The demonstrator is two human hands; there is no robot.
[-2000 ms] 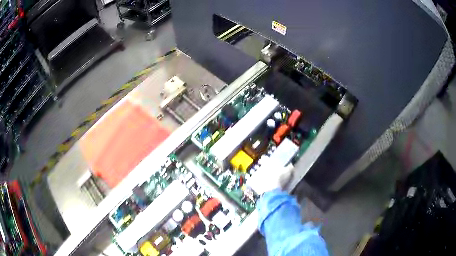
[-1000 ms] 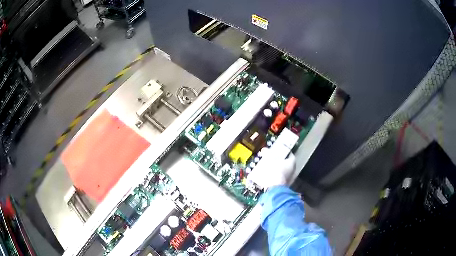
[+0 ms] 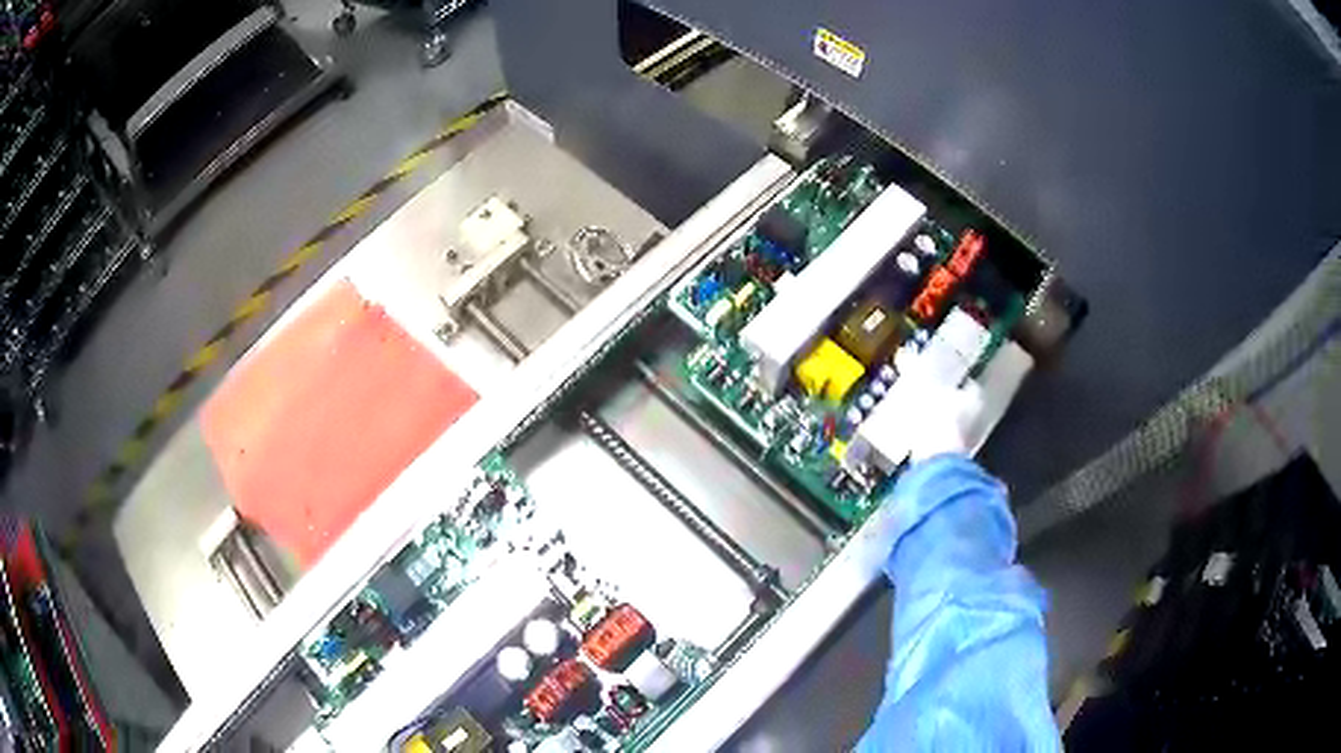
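Observation:
A power supply board (image 3: 868, 349) lies component side up between the conveyor rails (image 3: 647, 280), its far end at the opening of the dark machine. It carries a long white heatsink (image 3: 838, 287), a yellow-brown transformer (image 3: 832, 368) and red chokes (image 3: 949, 275). My right hand (image 3: 946, 421), in a white glove below a blue sleeve, is at the board's near right edge, over or against a white part; its fingers blend with it and their grip cannot be told. A second board (image 3: 566, 647) lies behind on the same rails, lower left. My left hand is not in view.
The large dark grey machine (image 3: 941, 103) fills the upper right. A red mat (image 3: 338, 419) lies on the pale table left of the rails, near a small handwheel (image 3: 600, 255). A dark cart (image 3: 206, 88) stands upper left. A black object (image 3: 1250, 618) is at lower right.
The front board and my right hand have moved forward along the rails, up to the machine opening. The gap between the two boards has widened, showing a cross bar between the rails.

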